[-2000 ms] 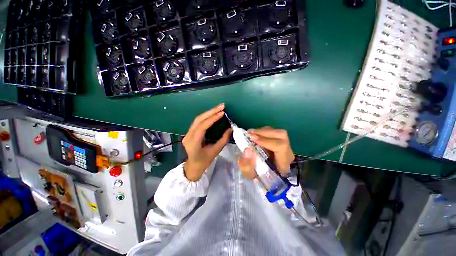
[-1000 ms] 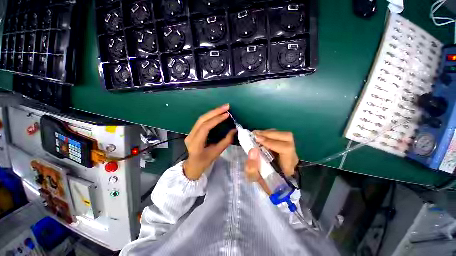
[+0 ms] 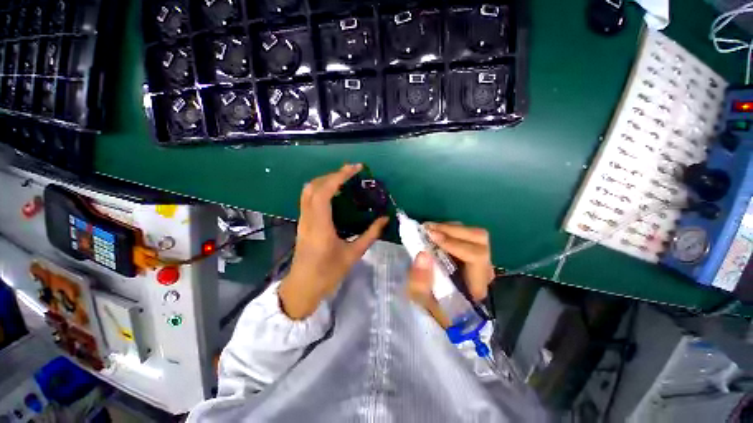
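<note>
My left hand (image 3: pixel 320 240) holds a round black part (image 3: pixel 363 201) between thumb and fingers at the mat's near edge. The part's face, with a small light rectangular mark near its upper edge, shows in the head view. My right hand (image 3: pixel 452 268) grips the white dispensing syringe (image 3: pixel 419 248) like a pen. Its thin needle (image 3: pixel 395 206) points up and left, close to the part's right edge; whether it touches cannot be told. A blue adapter (image 3: pixel 466 329) is at the syringe's rear. A black blister tray (image 3: pixel 330 130) with discs in its pockets lies beyond my hands.
Other black trays (image 3: pixel 51 78) lie at left. A white board with rows of marks (image 3: pixel 632 165) leans by the blue controller (image 3: pixel 712 223) at right. A loose black part (image 3: pixel 607 15) is at the upper right. A white machine with a keypad pendant (image 3: pixel 95 235) stands lower left.
My left hand has turned, so the black part's face now shows. The needle has gone from near the left fingertips to the part's right side. The view has shifted slightly.
</note>
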